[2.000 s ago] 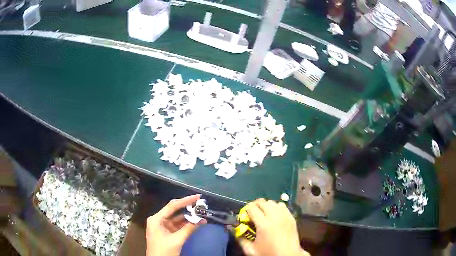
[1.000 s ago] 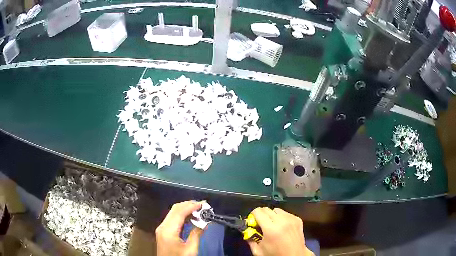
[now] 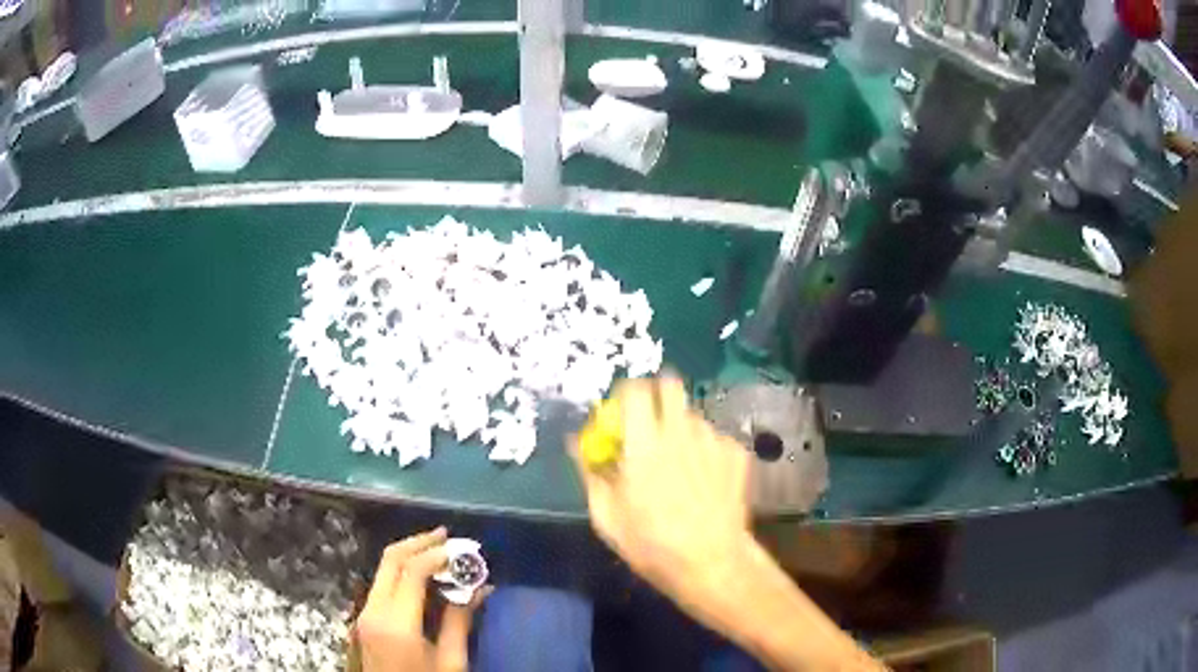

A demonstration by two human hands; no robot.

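My left hand (image 3: 410, 607) holds a small white plastic part (image 3: 463, 570) between thumb and fingers at the lower middle, below the bench edge. A dark, shiny round insert shows in the part's middle. My right hand (image 3: 677, 479) is blurred and over the bench, between the pile of white parts (image 3: 460, 328) and the press base plate (image 3: 786, 460). It is closed on yellow-handled pliers (image 3: 603, 439). Only part of the yellow handle shows; the jaws are blurred or hidden.
The green arbor press (image 3: 893, 223) stands right, its red lever knob (image 3: 1138, 16) at the top edge. A steel block (image 3: 900, 394), small dark rings (image 3: 1026, 446) and a second white pile (image 3: 1071, 361) lie right. A carton of white parts (image 3: 217, 591) is lower left. White housings stand beyond the rail.
My right hand has moved up from the lower middle to over the bench, taking the pliers away from the white part. My left hand still holds the part, slightly farther left. The camera view has shifted.
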